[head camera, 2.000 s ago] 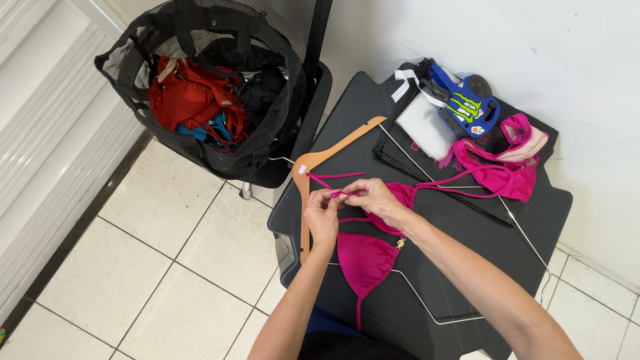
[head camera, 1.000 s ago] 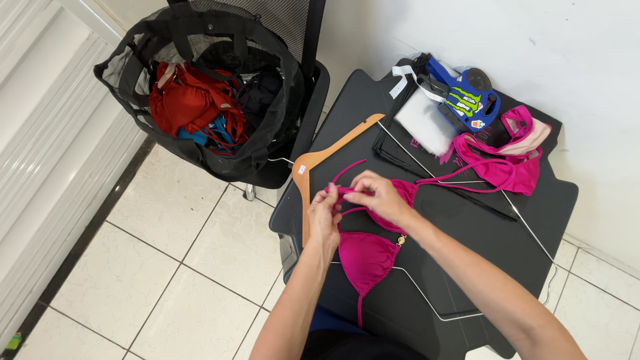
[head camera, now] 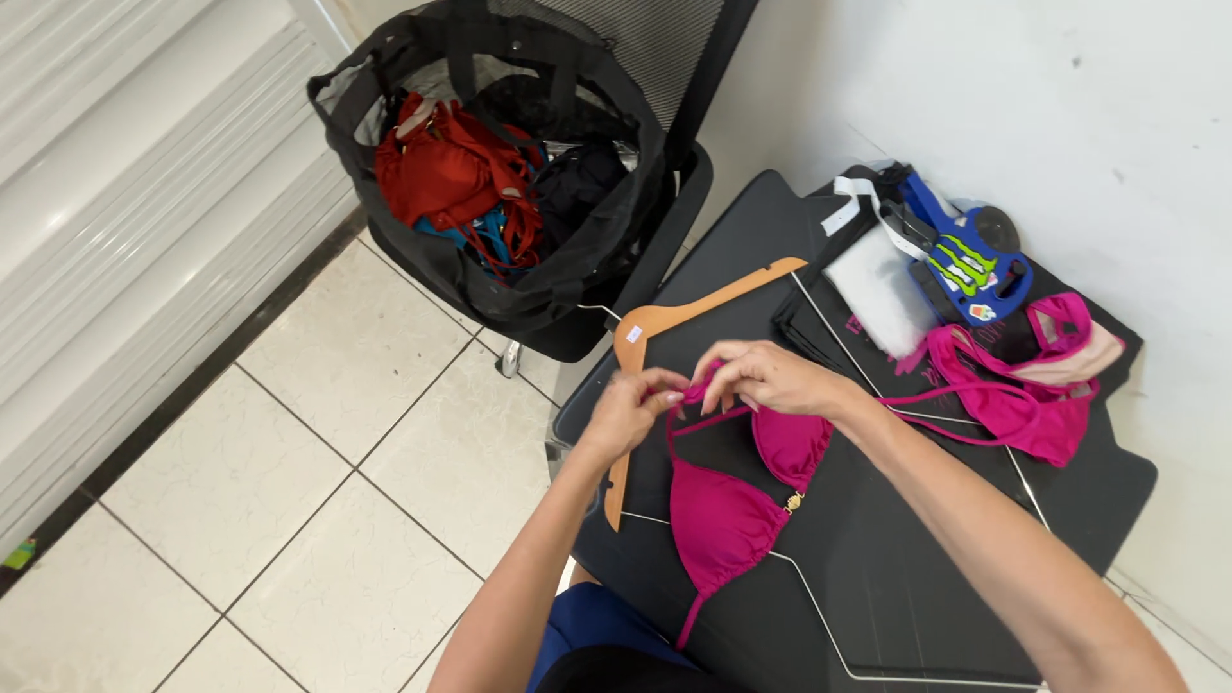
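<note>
A magenta bikini top (head camera: 727, 525) with a gold clasp (head camera: 792, 501) between its cups lies on the black table (head camera: 924, 587). Its thin straps rise to my hands. My left hand (head camera: 630, 409) pinches the strap at its fingertips, close to the shoulder of a wooden hanger (head camera: 712, 303). Right beside it, my right hand (head camera: 760, 377) has thumb and forefinger on a bunched part of the same strap. The strap's end is hidden by my fingers. The hanger's lower arm passes partly behind my left hand.
At the back right lie a blue tagging tool or tape dispenser (head camera: 972, 265), a clear plastic pack (head camera: 881, 294), black bags and another magenta bikini piece (head camera: 1049, 423). A black mesh basket (head camera: 616, 260) of red, blue and black garments stands on a chair at upper left.
The loose strap end that stuck out past my fingers toward the hanger is now gathered at my fingertips. My hands remain close together above the bikini top.
</note>
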